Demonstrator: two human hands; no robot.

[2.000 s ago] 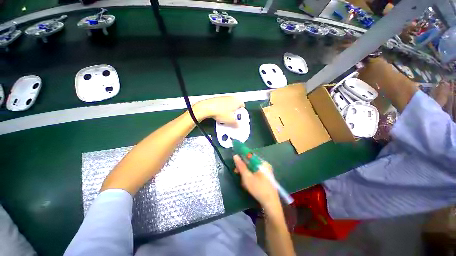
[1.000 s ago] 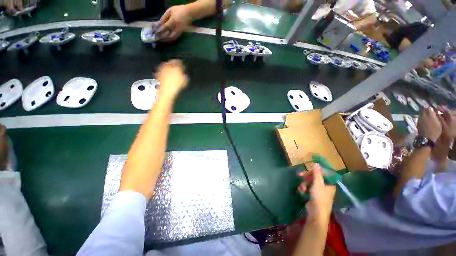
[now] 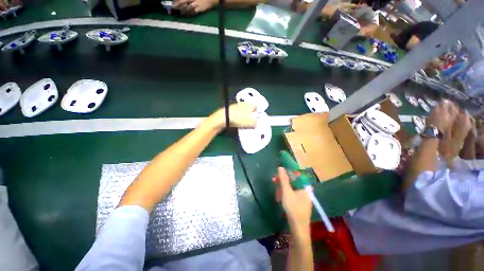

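Note:
My left hand point(image 3: 240, 115) grips the top edge of a white plastic cover point(image 3: 255, 138), which lies across the near edge of the belt. Another white cover point(image 3: 252, 98) lies just behind it on the belt. My right hand point(image 3: 293, 197) holds the green hot glue gun point(image 3: 297, 174), its tip beside the cardboard flap, apart from the cover. A translucent glue stick point(image 3: 320, 209) sticks out of the gun's rear. The bubble wrap sheet point(image 3: 196, 206) lies partly under my left forearm.
The open cardboard box point(image 3: 356, 138) of white shells stands at right, with its flap point(image 3: 317, 145) toward me. A black cord point(image 3: 225, 58) hangs across the view. Part-built units point(image 3: 107, 36) line the far lane. A grey post point(image 3: 392, 63) slants at right. Neighbouring people's hands work nearby.
My left hand has come back from the belt at left with a cover, now at the near belt edge. The glue gun has moved left, closer to it. The far person's hand has drawn back.

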